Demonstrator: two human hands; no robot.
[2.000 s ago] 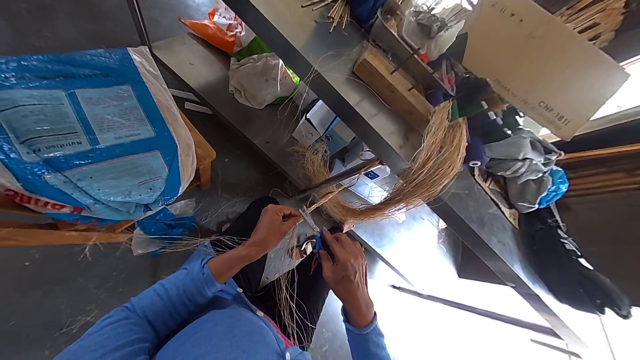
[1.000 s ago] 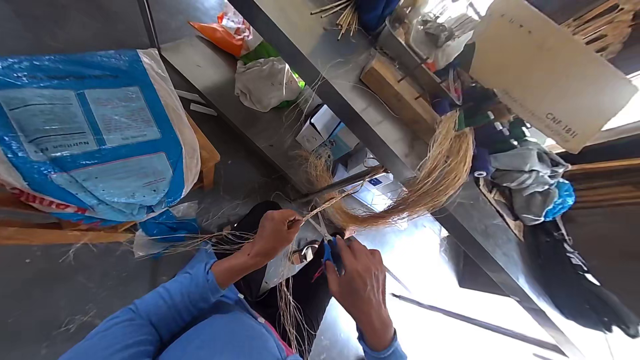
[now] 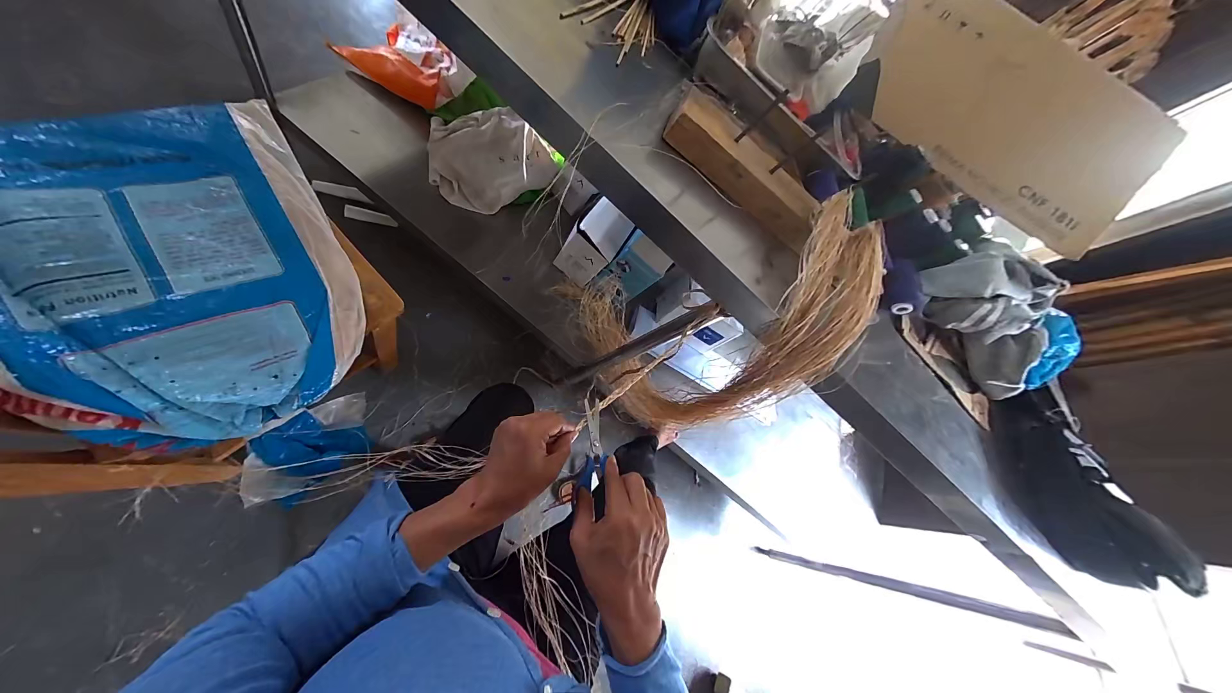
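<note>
My left hand [image 3: 525, 457] grips a twisted cord of plant fibre [image 3: 626, 380], with loose fibre ends [image 3: 414, 464] trailing out to its left. In my right hand [image 3: 621, 539] is a pair of scissors with blue handles [image 3: 594, 470]. Their blades point up at the cord, just right of my left fingers; whether they touch it is not plain. The cord runs up to a dark metal bar [image 3: 640, 348]. A long hank of tan fibre [image 3: 770, 375] hangs in a curve off the metal table beyond my hands. More pale strands [image 3: 544, 597] lie over my lap.
The metal table [image 3: 731, 250] bears a wooden block [image 3: 739, 168], a metal tray, a cardboard piece [image 3: 1011, 115], thread spools and grey cloth [image 3: 991, 308]. Boxes [image 3: 611, 250] and a cloth bag [image 3: 486, 159] sit on the lower shelf. At left, a blue printed sack [image 3: 173, 269] covers a wooden stool [image 3: 371, 289].
The scissors have come more upright, with their blades closer to my left fingers. Both hands keep their hold.
</note>
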